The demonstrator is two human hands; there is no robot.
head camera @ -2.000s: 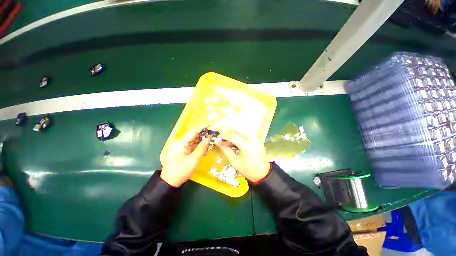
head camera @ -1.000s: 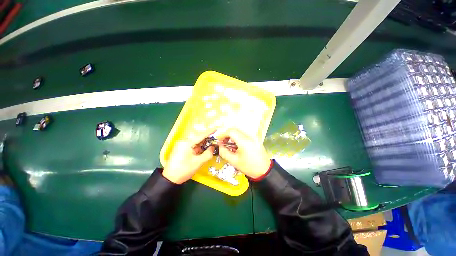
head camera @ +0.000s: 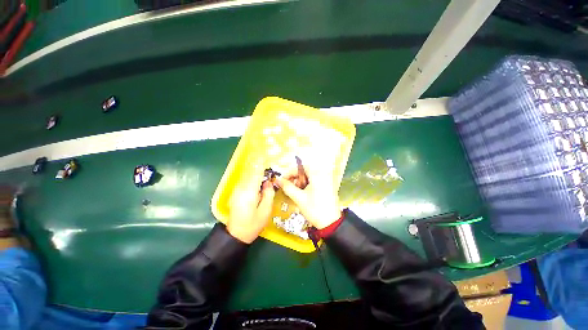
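Observation:
My left hand [head camera: 250, 209] is over the lower left part of the yellow tray [head camera: 225, 184] and holds a small dark electronic unit [head camera: 271, 174] at its fingertips. My right hand [head camera: 314, 201] is just right of it, with thumb and a finger at the unit. A slim dark tool [head camera: 300, 169] shows at the right hand's fingers, pointing up; its grip is partly hidden. Small white parts [head camera: 293, 223] are heaped in the tray near my right wrist, which has a red band. More pale parts lie in the tray's upper half, washed out by glare.
A black unit [head camera: 144, 174] lies left of the tray, with several more farther left. A yellowish film [head camera: 372, 180], a wire spool [head camera: 464, 243] and tall stacked blister trays [head camera: 516, 148] are to the right. A metal post [head camera: 438, 58] stands on the white rail [head camera: 193, 131]. Blue sleeves show at both lower sides.
My right hand has opened somewhat, showing the dark tool upright and more of the red band. The unit is held slightly higher. The view has shifted, and the units on the belt sit differently.

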